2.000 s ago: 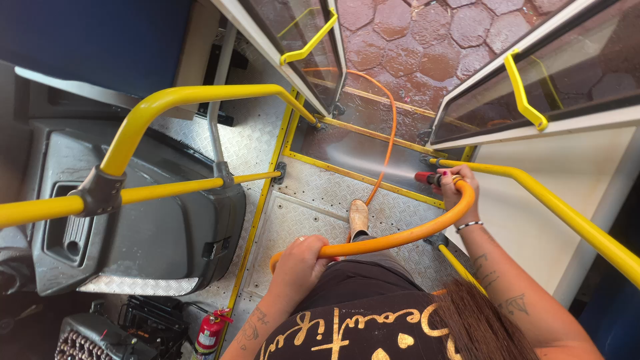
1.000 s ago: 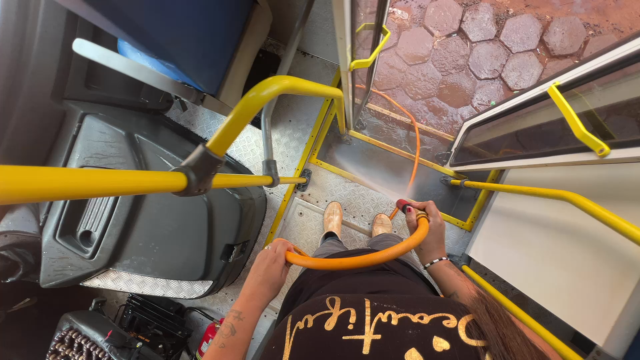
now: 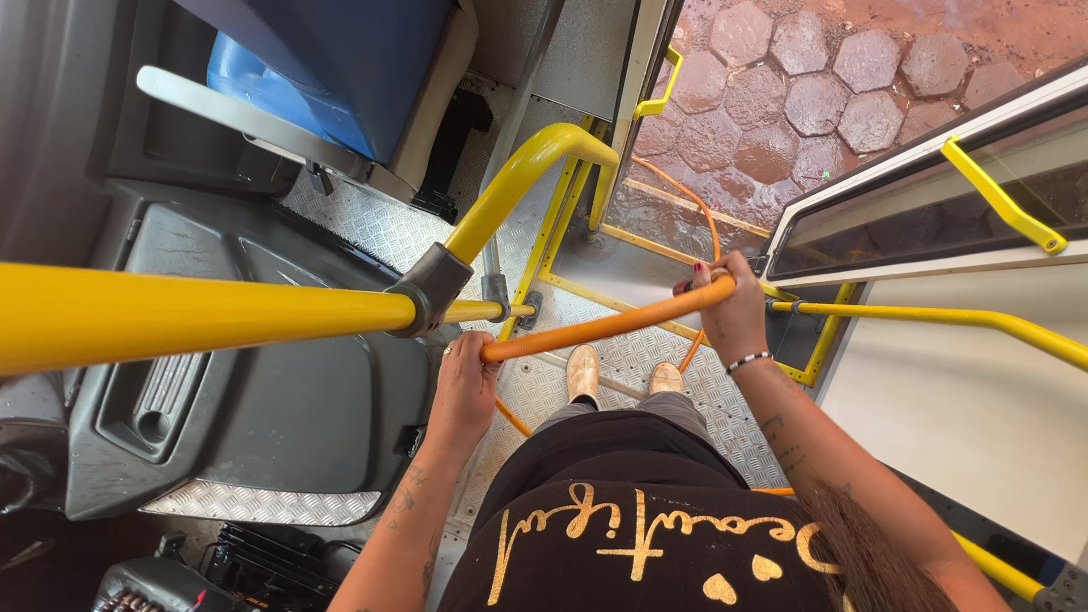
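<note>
My left hand [image 3: 465,387] is closed around an orange hose [image 3: 608,329], left of my shoes. The hose runs rightward from there to my right hand [image 3: 733,310], which grips its nozzle end; the nozzle [image 3: 685,287] is mostly hidden by my fingers. A whitish blurred spray shows over the metal step [image 3: 625,276] of the open bus doorway. More of the orange hose lies across the doorway and floor, passing out over the hexagonal pavers [image 3: 816,99], which look wet.
Yellow handrails cross at the left [image 3: 195,314] and right [image 3: 926,314]. Door leaves with yellow handles [image 3: 1003,195] stand open. At left are a grey engine cover [image 3: 289,374] and a blue container [image 3: 280,93]. My shoes [image 3: 583,372] stand on tread-plate floor [image 3: 722,399].
My right hand has come in from farther right, above my feet, and the hose between my hands has gone from a deep bend to nearly straight. Both shoes now show. The view has shifted.
</note>
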